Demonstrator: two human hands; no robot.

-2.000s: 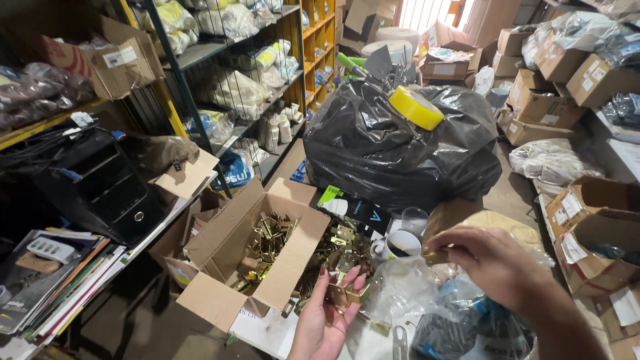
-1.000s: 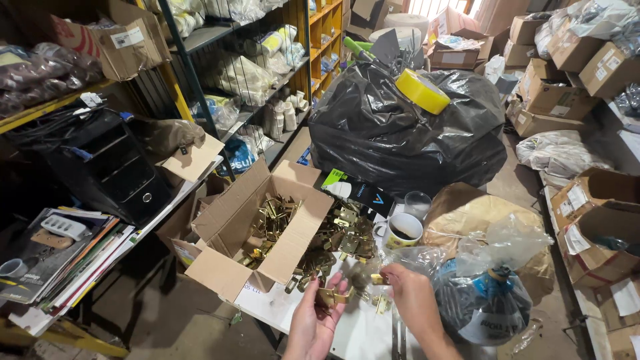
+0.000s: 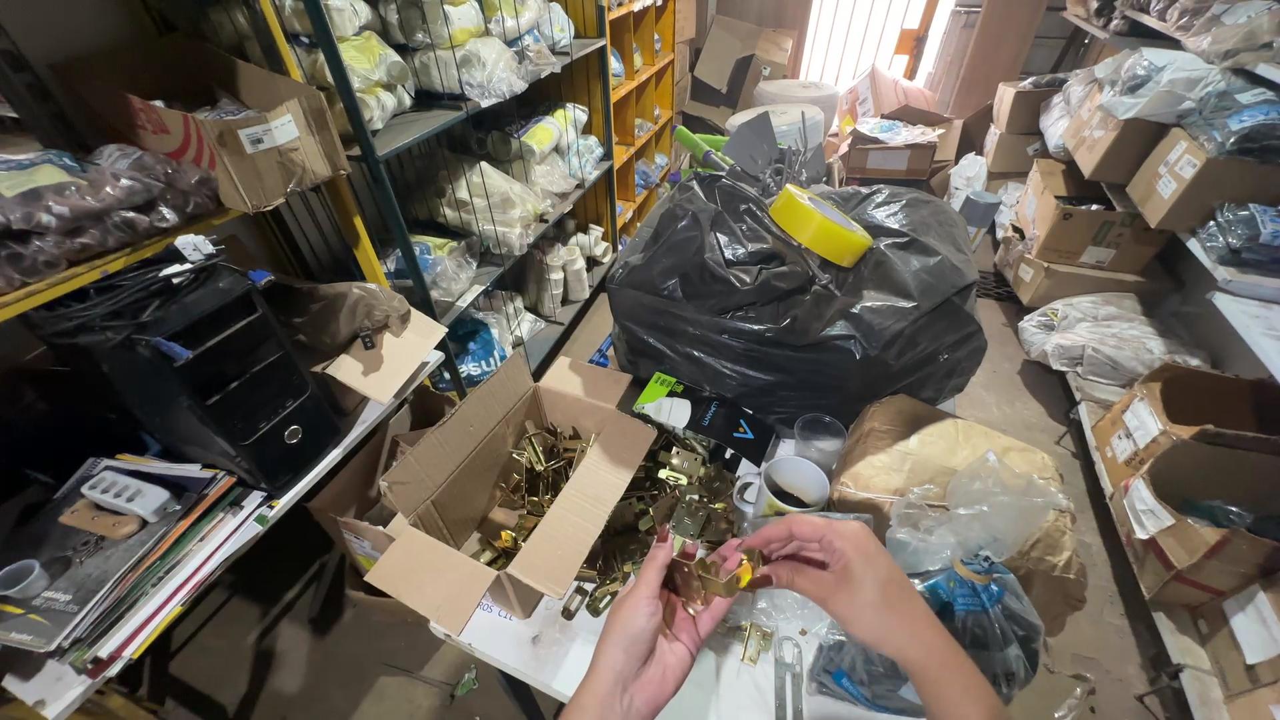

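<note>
Above the white table, my left hand (image 3: 665, 620) cradles brass-coloured metal hardware pieces (image 3: 700, 580), bent and plate-like. The fingers of my right hand (image 3: 820, 570) pinch a similar piece against them, so the two hands meet. Behind them a loose pile of brass-coloured metal fittings (image 3: 690, 510) covers part of the table. To its left, an open cardboard box (image 3: 580, 520) holds more of these fittings. One small fitting (image 3: 755, 643) lies on the table below my hands, beside a long slotted metal hasp (image 3: 788, 680).
A mug with dark liquid (image 3: 790, 485) and a clear cup (image 3: 819, 440) stand behind my right hand. Bagged goods (image 3: 970, 620) lie to the right. A large black plastic bag (image 3: 790, 320) bears a yellow tape roll (image 3: 820, 225). A black computer tower (image 3: 220, 370) stands left.
My hands, apart in both earlier frames, have come together. My right hand, holding a small piece a second ago, now has its fingers at the hardware in my left hand.
</note>
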